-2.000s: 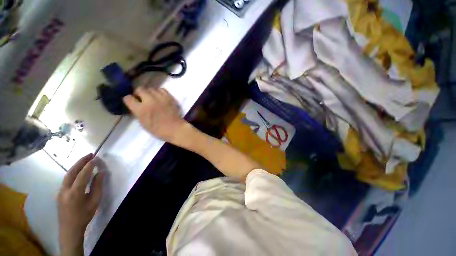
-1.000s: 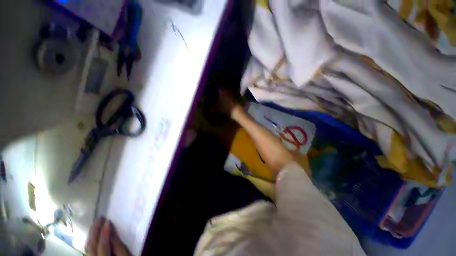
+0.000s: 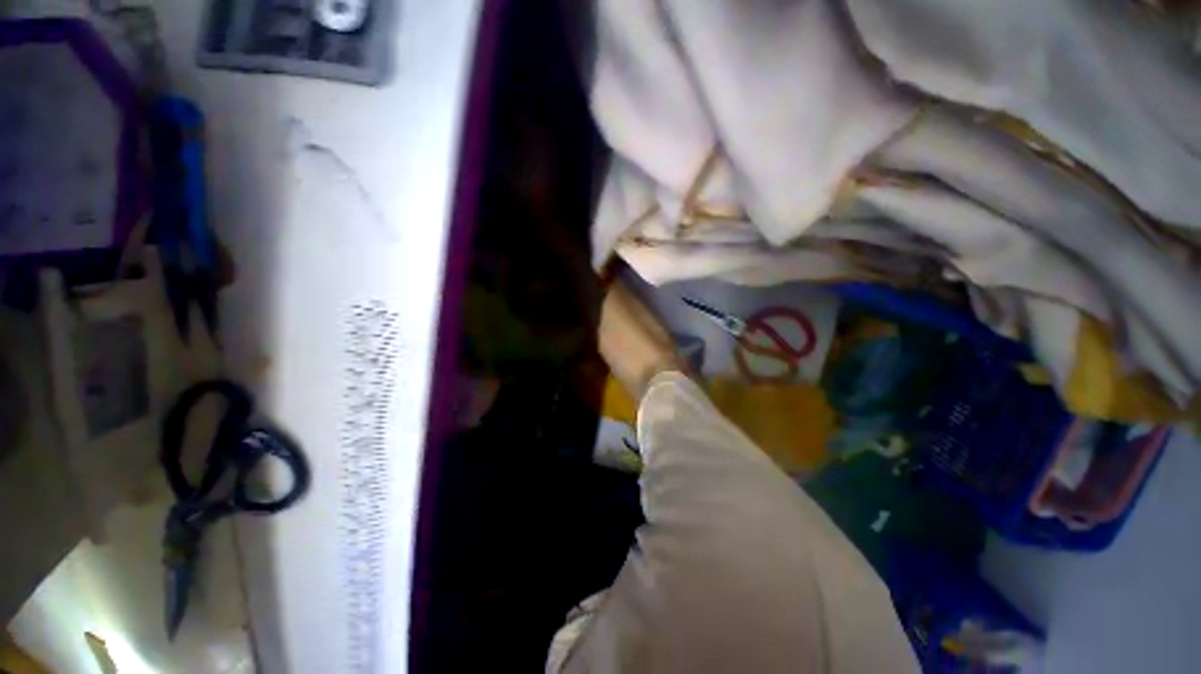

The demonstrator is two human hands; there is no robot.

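Observation:
My right hand (image 3: 630, 332) reaches down below the table's front edge, beside a draped heap of pale grey-white pieces with yellow edges (image 3: 790, 145). Its fingers are hidden under the heap's near edge and in shadow, so I cannot tell if they hold anything. My left hand is out of the picture. Black-handled scissors (image 3: 217, 474) lie on the white machine table (image 3: 375, 395), blades towards the bottom of the picture.
Blue-handled snips (image 3: 187, 217) and a bobbin tray (image 3: 296, 40) are on the table. Below are a card with red-handled scissors (image 3: 777, 340), yellow cloth (image 3: 777, 419), a blue basket (image 3: 1001, 454) and a small pink-rimmed basket (image 3: 1100, 481).
My right hand has left the dark object and scissors on the table and moved below its edge to the pale heap. My left hand has gone out of view as the view shifted.

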